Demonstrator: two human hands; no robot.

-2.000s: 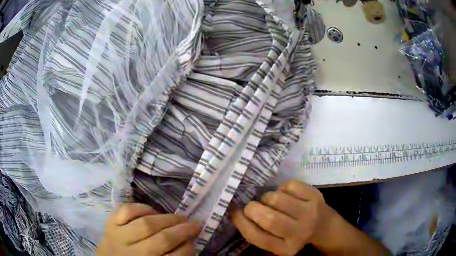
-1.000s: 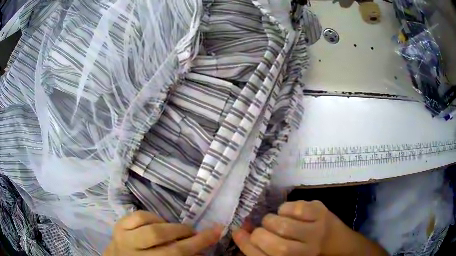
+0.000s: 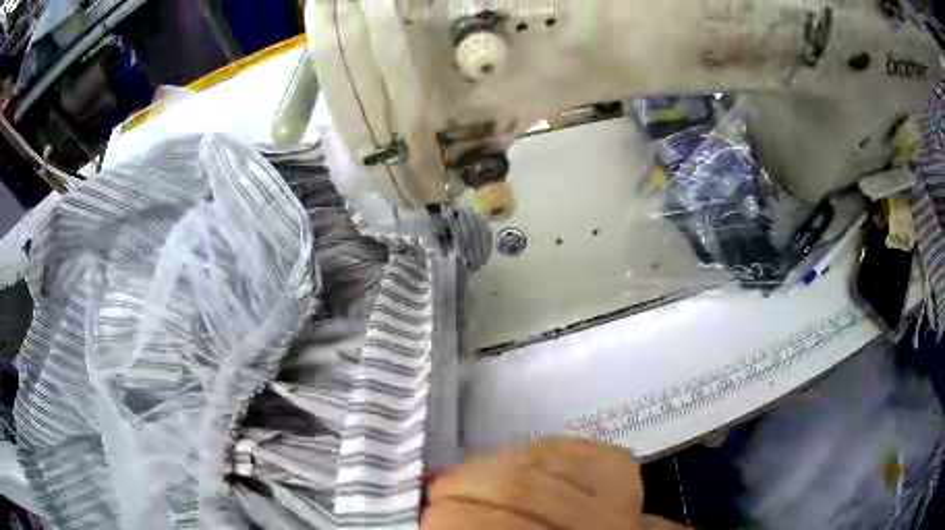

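Observation:
The striped garment (image 3: 135,362) lies bunched at the left, with sheer white mesh (image 3: 192,280) over it. A striped band (image 3: 385,383) runs from the presser foot and needle area (image 3: 440,223) straight down towards me, its near end cut off by the lower edge. My right hand (image 3: 539,487) is low in the picture at the band's right edge, fingers curled; its fingertips are partly hidden, and a bit of the cloth edge seems pinched there. My left hand is out of the picture.
The off-white sewing machine head (image 3: 622,52) spans the top. A clear plastic bag (image 3: 725,197) of dark and blue parts lies on the bed right of the needle. A printed ruler (image 3: 715,383) runs along the white table edge. A pale green object (image 3: 295,104) lies behind the garment.
The view has swung up, showing the machine head. The band now lies straighter beside the needle, its striped face smooth. My left hand has left the picture; my right hand remains low.

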